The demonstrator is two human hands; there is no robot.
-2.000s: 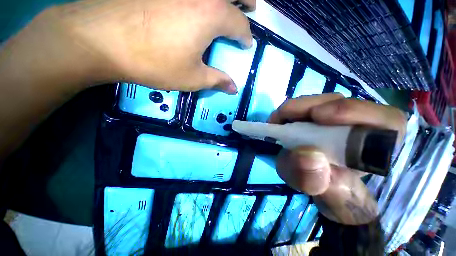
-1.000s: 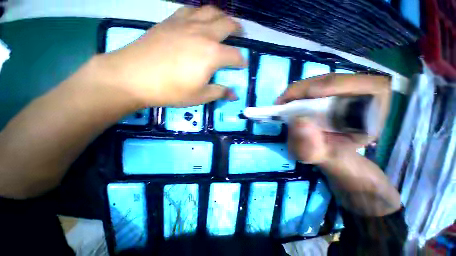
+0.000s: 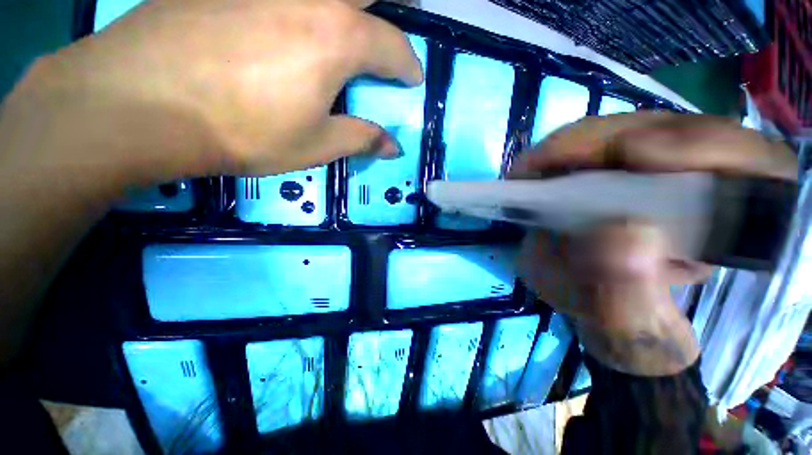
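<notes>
A black blister tray (image 3: 369,267) holds several light-blue phone back covers in rows. My left hand (image 3: 258,80) lies over the upper left of the tray, thumb and fingers apart on either side of one cover (image 3: 383,107). That cover shows black camera dots and short lines at its lower end. My right hand (image 3: 623,204), blurred, holds a white pen-type tool (image 3: 605,209) with a dark rear end. The tool's tip is just right of the camera dots; contact cannot be told. The cover to the left also shows black dots.
Stacked blister trays (image 3: 623,31) stand beyond the working tray at the upper right. Red crates (image 3: 779,75) are at the far right. Crumpled plastic film (image 3: 752,311) hangs at the right. A pale sheet (image 3: 98,427) shows at the lower left.
The view has shifted and come closer since one second ago. The cover between my left fingers, which showed almost no marks then, now shows black camera dots. Both hands keep their holds.
</notes>
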